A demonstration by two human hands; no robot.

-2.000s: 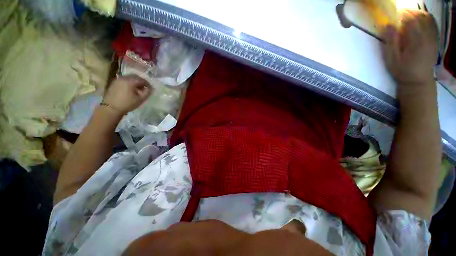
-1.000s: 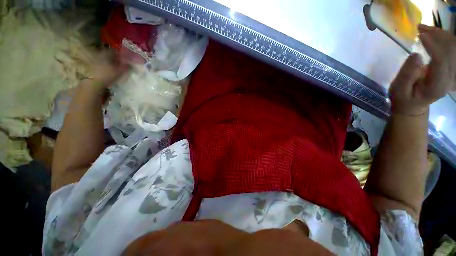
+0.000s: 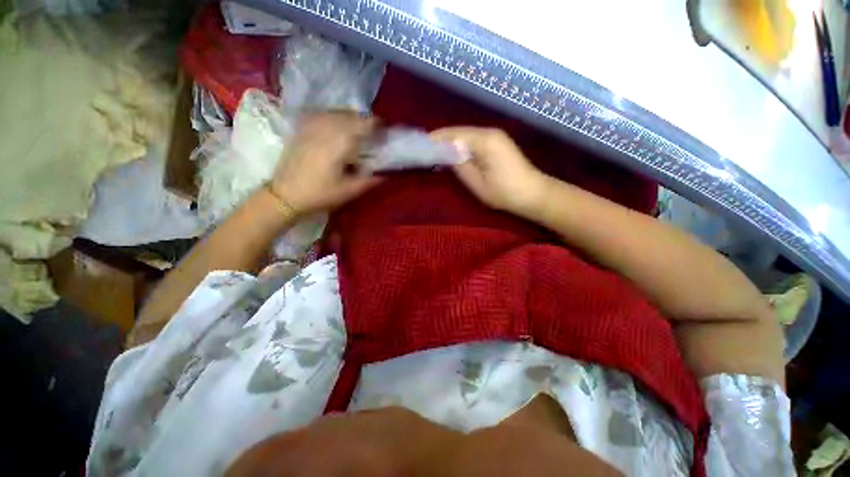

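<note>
A small whitish, see-through piece (image 3: 410,149) is stretched between my two hands over the red apron (image 3: 438,279), just below the table edge. It could be a clear bag or sheer fabric; blur hides which. My left hand (image 3: 326,163) is closed on its left end, somewhat blurred. My right hand (image 3: 494,168) pinches its right end between thumb and fingers. A yellow fabric piece (image 3: 764,28) lies on the white table at the top right.
A ruler strip (image 3: 522,84) runs along the table's front edge. Dark-bladed snips or a similar tool (image 3: 826,74) lie at the far right. White sheer scraps and clear plastic (image 3: 228,154) are beside my lap at left. Pale yellow fabric (image 3: 65,121) is piled further left.
My right hand has left the table and come down over the lap. My left hand has moved right from the scraps. Both now hold the whitish piece.
</note>
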